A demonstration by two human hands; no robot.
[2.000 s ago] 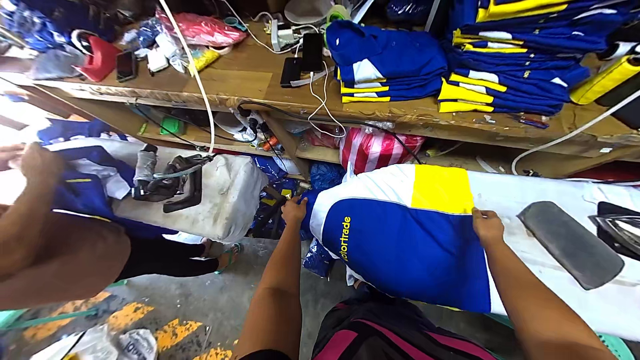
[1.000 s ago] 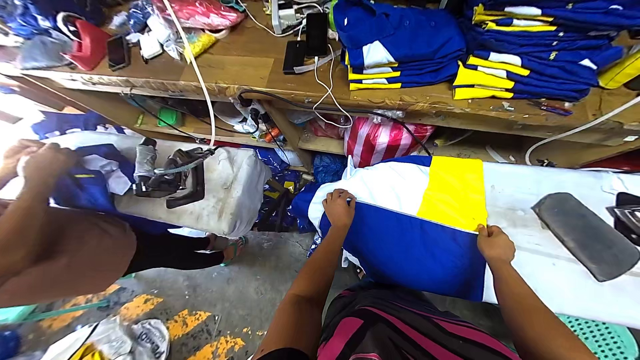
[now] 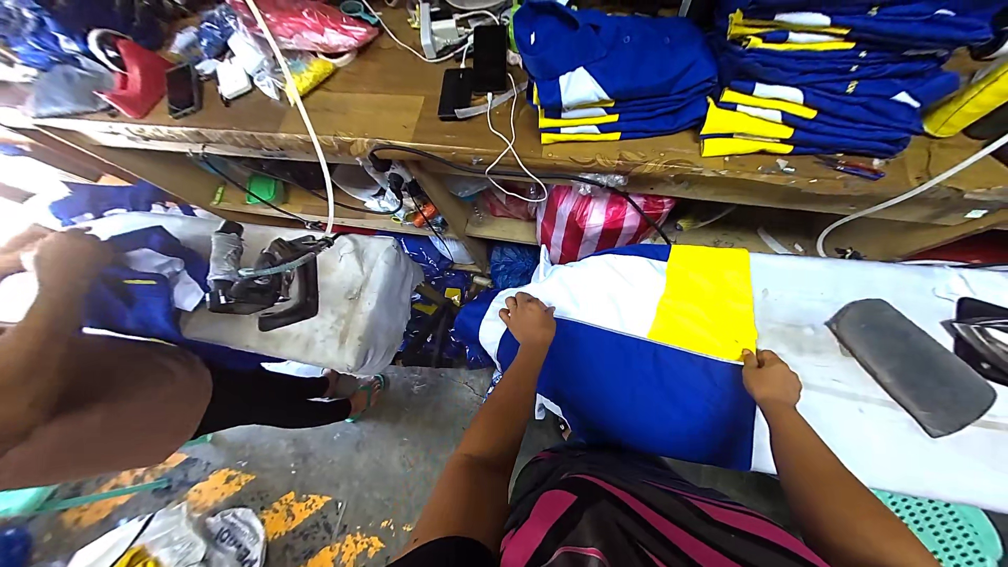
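Note:
A blue, white and yellow shirt (image 3: 646,394) lies over the near part of a white-covered ironing board (image 3: 811,315). My left hand (image 3: 529,319) rests on its upper left, at the seam between white and blue, with the fingertips on the white cloth. At the lower right corner of the yellow panel, my right hand (image 3: 770,378) pinches the shirt's edge between thumb and fingers. A dark grey pad (image 3: 912,366) lies on the board right of that hand. Beyond it, an iron (image 3: 980,335) is partly cut off by the frame edge.
Folded blue shirts (image 3: 622,67) are stacked on the wooden table (image 3: 354,118) behind the board, beside phones and cables. At left a co-worker's hands (image 3: 63,256) hold blue cloth near another iron (image 3: 264,279) on a padded board. A green perforated stool (image 3: 945,528) stands at lower right.
My left hand has moved from the shirt's far left edge onto the seam. The lettering seen on the blue panel earlier is out of sight now. My right hand keeps the edge at the yellow panel.

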